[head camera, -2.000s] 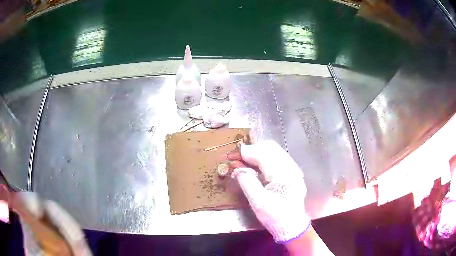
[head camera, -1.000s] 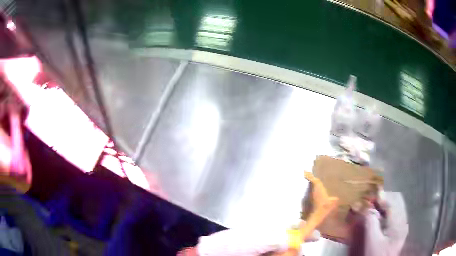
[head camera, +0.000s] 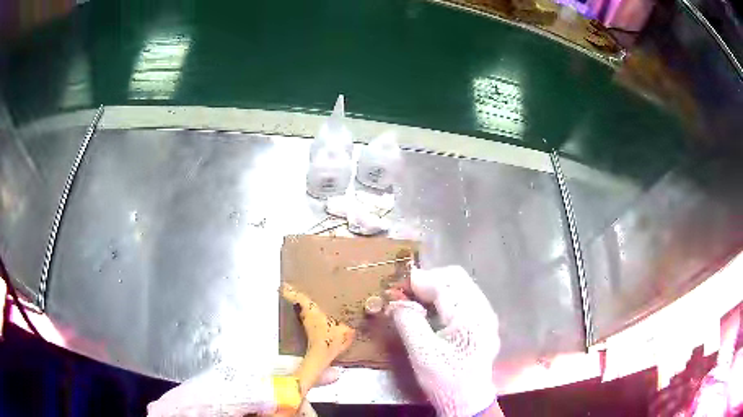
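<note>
A tan shoe upper (head camera: 324, 335) with openings and a narrow pointed end lies over the lower left of the brown cardboard mat (head camera: 326, 251). My left hand (head camera: 232, 392), in a white glove, holds its lower end beside a yellow patch (head camera: 287, 393). My right hand (head camera: 448, 338), in a white knit glove, is over the mat's right side, its fingertips pinched together; whether they grip a thin tool is unclear. A small pale round cap (head camera: 374, 305) is at the fingertips. A thin pale stick (head camera: 376, 265) lies on the upper mat, its right end near my fingers.
A tall white squeeze bottle (head camera: 329, 167) and a shorter one (head camera: 377, 163) stand behind the mat. A crumpled white rag (head camera: 361, 213) and thin dark sticks (head camera: 329, 226) lie between. The metal bench (head camera: 171, 236) borders a green conveyor belt (head camera: 326, 57).
My left hand has brought the tan upper from the lower left onto the mat. The view swung left and came back. My right hand stays at the mat's right side.
</note>
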